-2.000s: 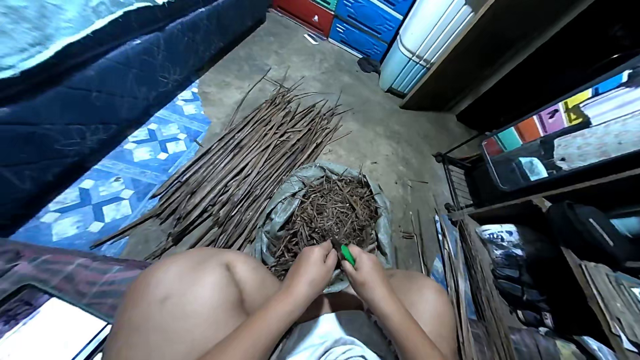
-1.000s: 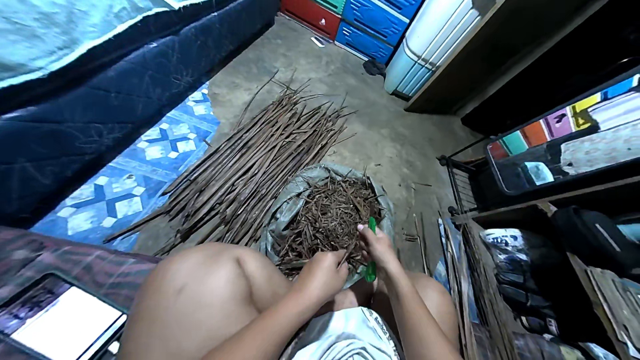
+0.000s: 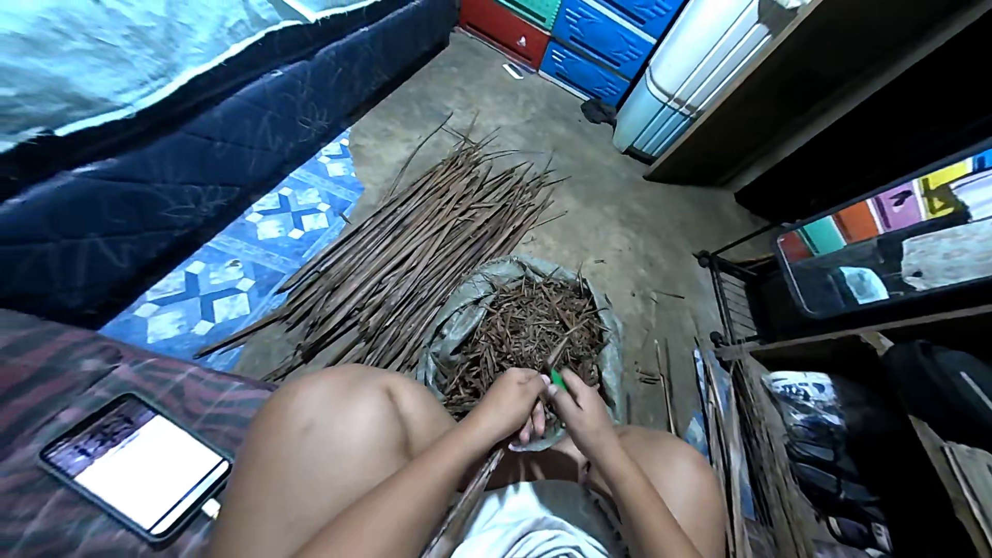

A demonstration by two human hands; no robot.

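My left hand (image 3: 515, 403) is closed on a thin bundle of dried brown strips (image 3: 482, 482), whose length runs down over my lap. Touching it, my right hand (image 3: 577, 403) grips a small tool with a green handle (image 3: 557, 379); its working end is too small to make out. Both hands are over the near rim of an open woven sack (image 3: 457, 325), which stands between my knees. Short cut pieces of dried stalk (image 3: 535, 325) fill the sack. Beyond it and to the left, a large pile of long dried strips (image 3: 418, 256) lies on the floor.
A smartphone (image 3: 139, 465) lies on the striped cloth at the left. Along the left side is a dark blue mattress (image 3: 155, 178). More long strips (image 3: 728, 442) lean by a shelf at the right. Plastic drawers (image 3: 597, 39) stand at the back of the concrete floor (image 3: 604, 209).
My hands were apart a second ago, with the green-handled tool upright in the right one; now they are together at the sack's near rim.
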